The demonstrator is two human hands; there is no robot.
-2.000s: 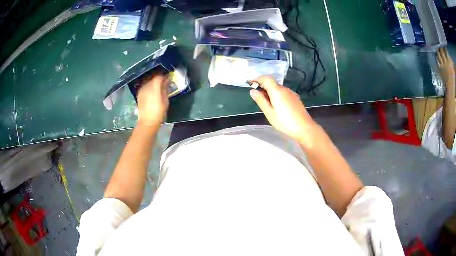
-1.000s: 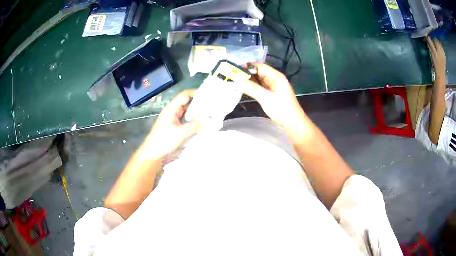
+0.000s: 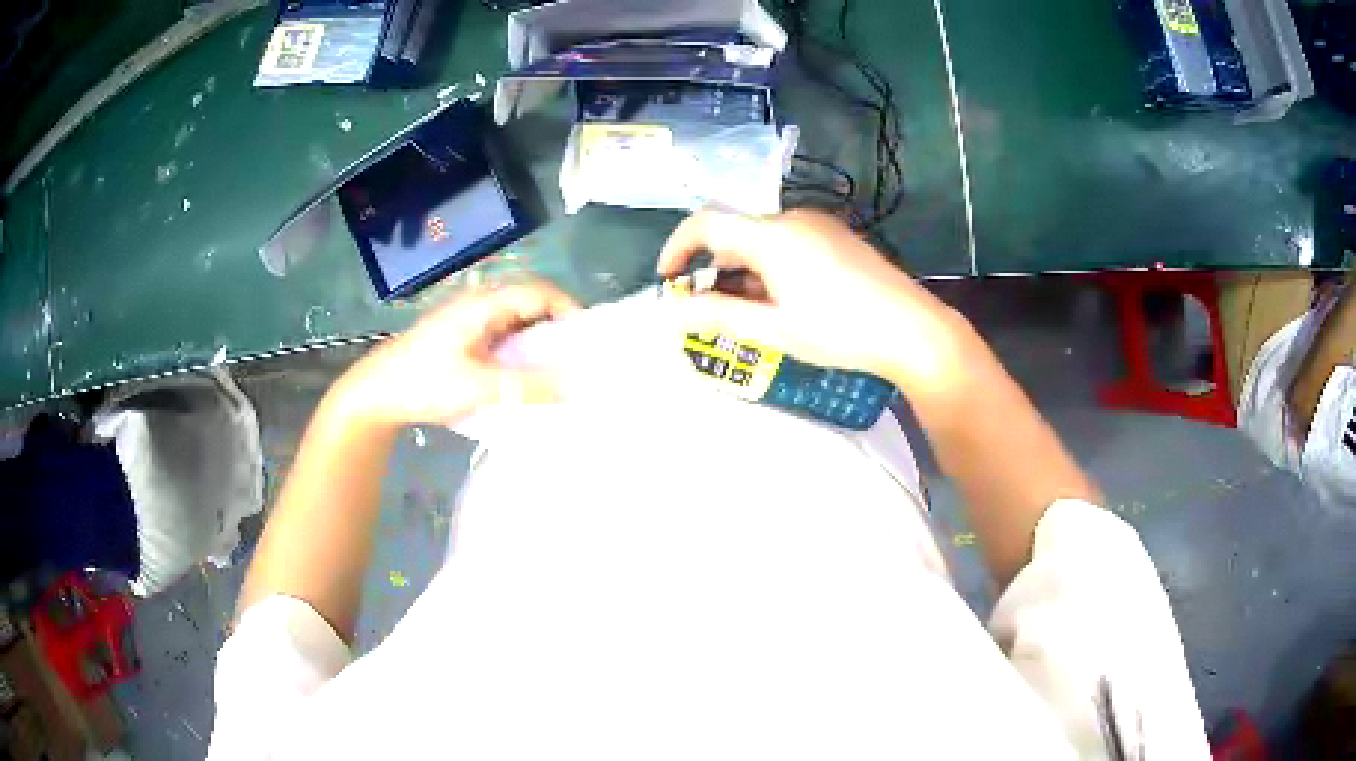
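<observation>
A keypad handset (image 3: 825, 390) with teal keys and a yellow film lies below my right hand (image 3: 803, 290), in front of my white top. My right hand holds the handset, and a small silvery plug (image 3: 702, 278) shows at its fingertips. My left hand (image 3: 491, 350) is bent around a pale, translucent sleeve (image 3: 573, 345) to the left of the handset; the sleeve blends into my top, so its outline is unclear. An open blue box (image 3: 431, 223) with its flap up lies on the bench at the left.
Open boxes with a bagged handset (image 3: 669, 156) lie on the green bench (image 3: 179, 223) ahead. Black cables (image 3: 877, 127) lie right of them. More boxed handsets stand back left (image 3: 335, 45) and far right (image 3: 1190, 52). A red stool (image 3: 1175, 350) and part of a person are at the right.
The handset has come out of its translucent sleeve, showing its keys, and has moved down and right. My hands are farther apart. The neighbour's hand has left the bench edge.
</observation>
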